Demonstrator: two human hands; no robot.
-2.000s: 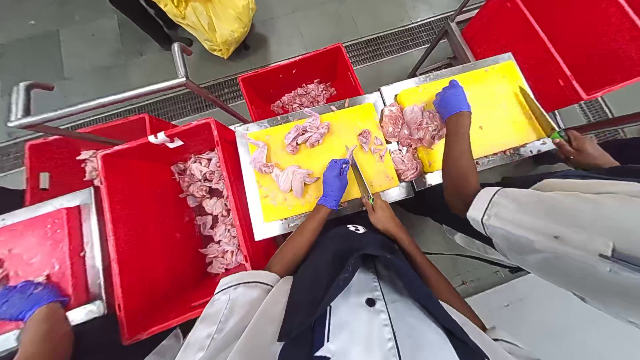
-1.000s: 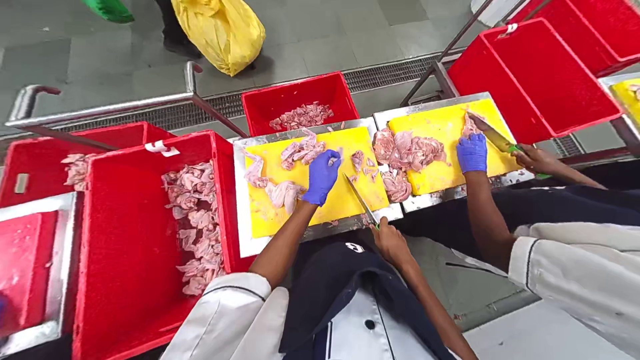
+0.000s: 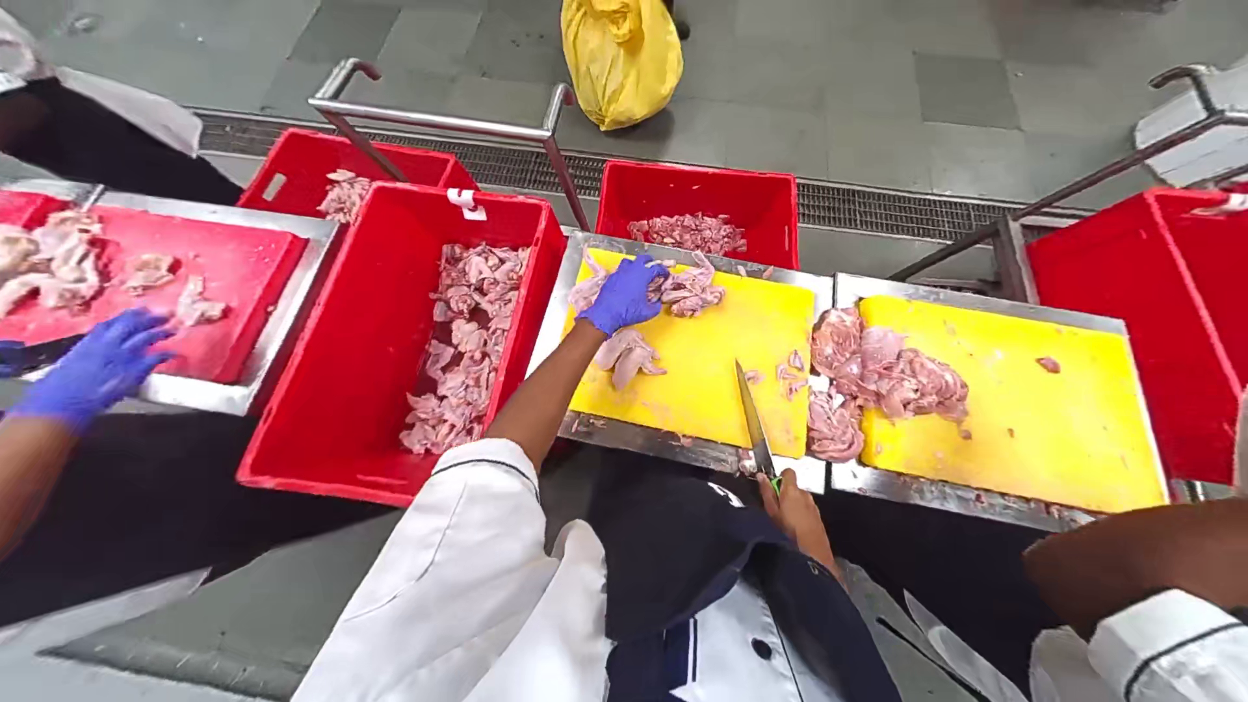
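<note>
My left hand (image 3: 624,295), in a blue glove, reaches over the far left part of a yellow cutting board (image 3: 726,327), its fingertips at a raw chicken piece (image 3: 690,288). Whether the fingers grip it cannot be told. Another pale chicken piece (image 3: 629,357) lies just below that hand. My bare right hand (image 3: 798,512) is closed on the green handle of a knife (image 3: 755,419) at the board's near edge, blade lying over the board and pointing away from me. Small meat scraps (image 3: 792,374) are at the board's right side, beside a pile of raw chicken meat (image 3: 892,370).
A red crate (image 3: 336,390) with chicken pieces stands at the left, another red crate (image 3: 697,180) beyond the board. A co-worker's gloved hand (image 3: 97,366) is over a red board (image 3: 244,322). At right are a second yellow board (image 3: 1053,419) and a co-worker's arm (image 3: 1150,551).
My left hand has moved across the board to the pieces at its far left. The right co-worker's gloved hand and knife have left the right board. The view has shifted.
</note>
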